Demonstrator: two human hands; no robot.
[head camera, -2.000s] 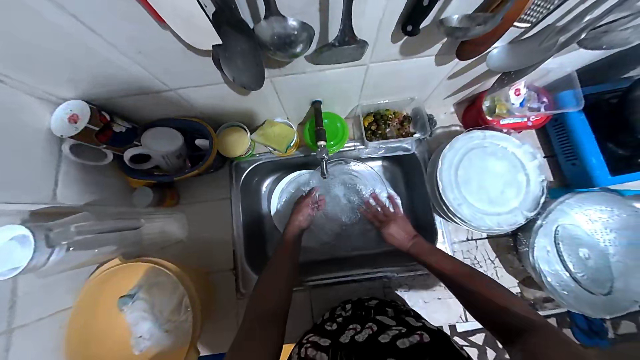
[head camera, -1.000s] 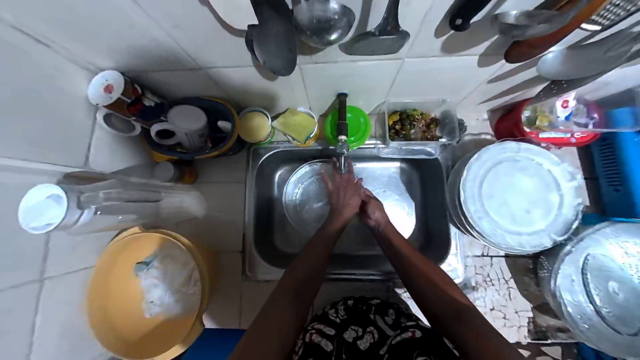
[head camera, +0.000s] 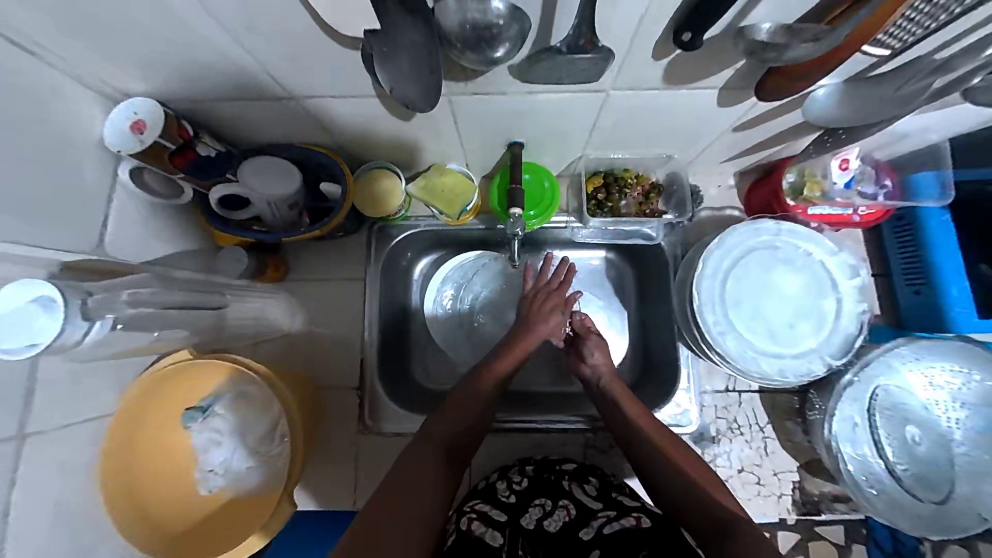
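Note:
My left hand (head camera: 544, 301) is over the stainless steel sink (head camera: 403, 403), just below and right of the metal faucet (head camera: 515, 209), with its fingers apart and no object in it. My right hand (head camera: 587, 349) touches the edge of the left palm, its fingers curled; whether it grips something small there is hidden. Under the hands, at the left of the basin, lies a round plate or bowl (head camera: 469, 306) that looks wet. A bright round area shows at the basin's right, partly behind the hands.
Stacked plates (head camera: 779, 302) and a large metal pot lid (head camera: 914, 442) stand at the right. Behind the sink are a green round lid (head camera: 541, 194) and a plastic food container (head camera: 632, 194). A yellow basin (head camera: 155, 465) sits at lower left; utensils hang above.
Two seconds ago my hands were apart over the basin, with fingers spread; now they are together below the faucet. Since one second ago the left hand has moved slightly right, away from the spout.

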